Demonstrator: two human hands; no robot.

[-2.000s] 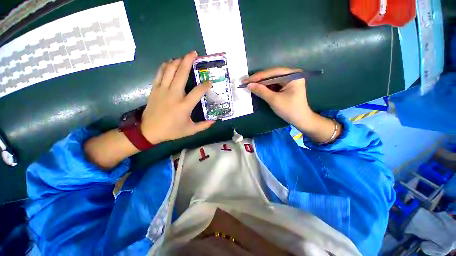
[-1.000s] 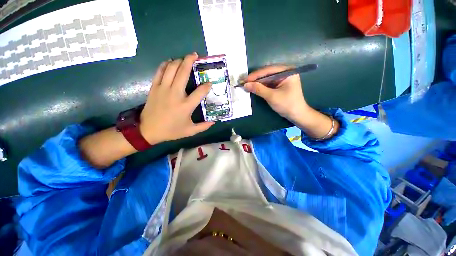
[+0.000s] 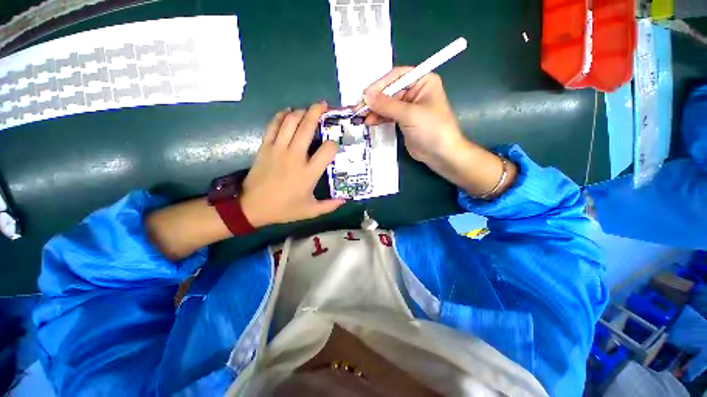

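The open phone assembly lies upright in view on the long white sticker sheet, which shows grey shapes at its far end. My left hand holds the phone from the left, with the thumb at the near end and a fingertip over its left edge. My right hand grips a white pen-shaped stick, tilted up to the right. Its tip is at the phone's far end, where my fingers partly hide the corner. Whether the tip touches the phone or holds an adhesive piece cannot be told.
A wide spare sticker sheet lies on the dark green mat at left. A white-handled tool is at the far left edge. A red bin stands upper right, beside light-blue sheets and a white printed strip. Blue stools are lower right.
My right hand has moved from beside the phone to its far end. The tool in it looked dark and thin before and is now white. The working sheet's far end appears shifted right in view.
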